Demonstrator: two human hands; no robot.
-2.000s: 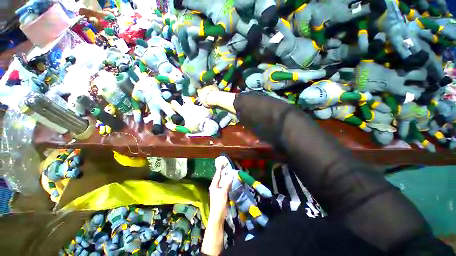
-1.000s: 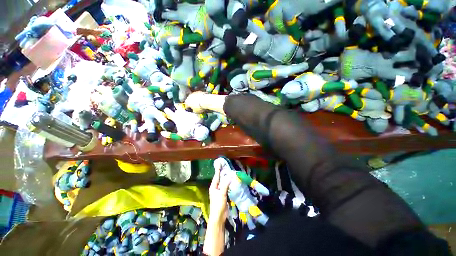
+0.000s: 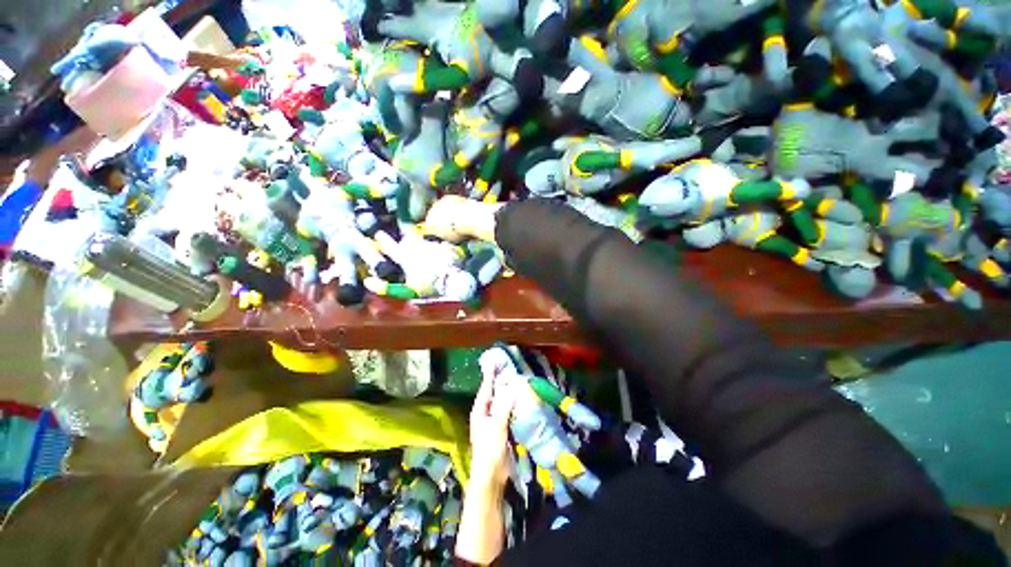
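My left hand (image 3: pixel 491 410) holds a grey-blue plush doll (image 3: pixel 537 424) with green sleeves and yellow bands over my lap, below the bench edge. The doll's rounded head end points up and its legs point down to the right. My right hand (image 3: pixel 460 218) is stretched out over the bench among the dolls, above a pale doll (image 3: pixel 427 269) near the bench edge. Glare washes out its fingers, so I cannot tell whether they grip anything. The black sheer sleeve covers the right forearm.
A large heap of dolls (image 3: pixel 820 144) covers the dark red-brown bench (image 3: pixel 443 330). Below left are a yellow sheet (image 3: pixel 333 430) and a container full of dolls (image 3: pixel 322 509). A clear tube-like object (image 3: pixel 155 277) lies at the bench's left. A blue crate (image 3: pixel 44 449) stands at far left.
The view has shifted slightly. My right hand stays over the same part of the bench, and my left hand still holds the same doll.
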